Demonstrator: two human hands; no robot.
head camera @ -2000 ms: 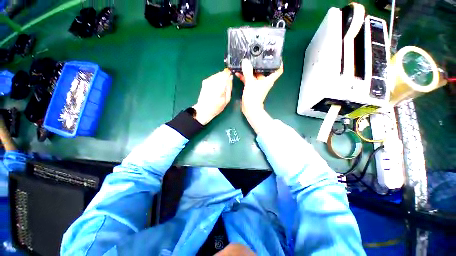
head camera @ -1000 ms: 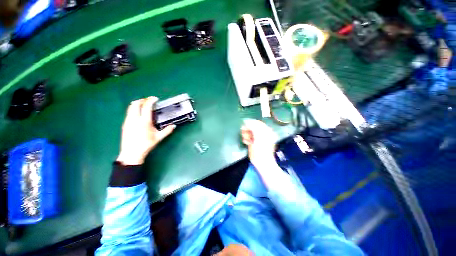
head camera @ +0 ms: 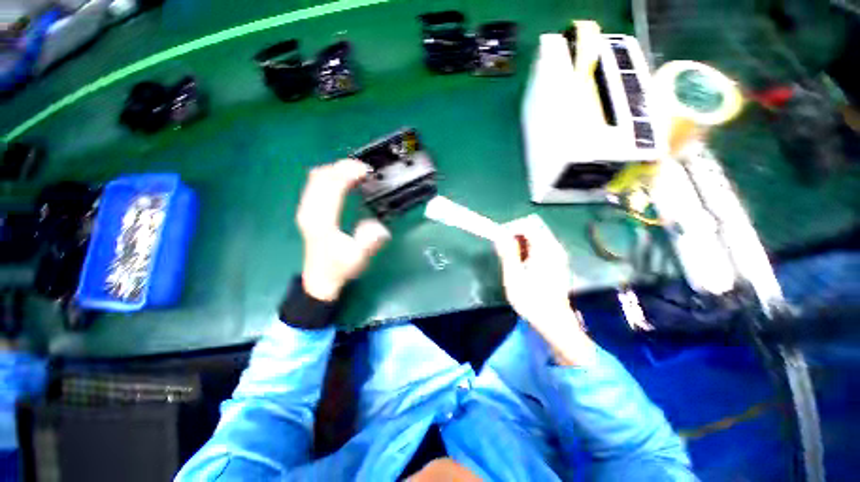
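The trail camera unit (head camera: 396,172) lies on the green bench in front of me, its dark and silvery side showing, blurred. My left hand (head camera: 338,226) is at its left edge with fingers and thumb apart; whether the fingertips touch it I cannot tell. My right hand (head camera: 536,273) holds one end of a short pale tape strip (head camera: 462,218). The strip's free end points left, near the unit's lower right corner. A small clear scrap (head camera: 436,257) lies on the bench between my hands.
A white tape dispenser (head camera: 577,122) stands at right, with a tape roll (head camera: 702,93) beside it. A blue bin (head camera: 132,242) with silvery pins is at left. Open black units (head camera: 469,44) line the back. A black tray (head camera: 106,433) is low at left.
The tape strip that hung from the dispenser is now in my right hand. My left hand has opened from its grip around the unit. The whole view has shifted.
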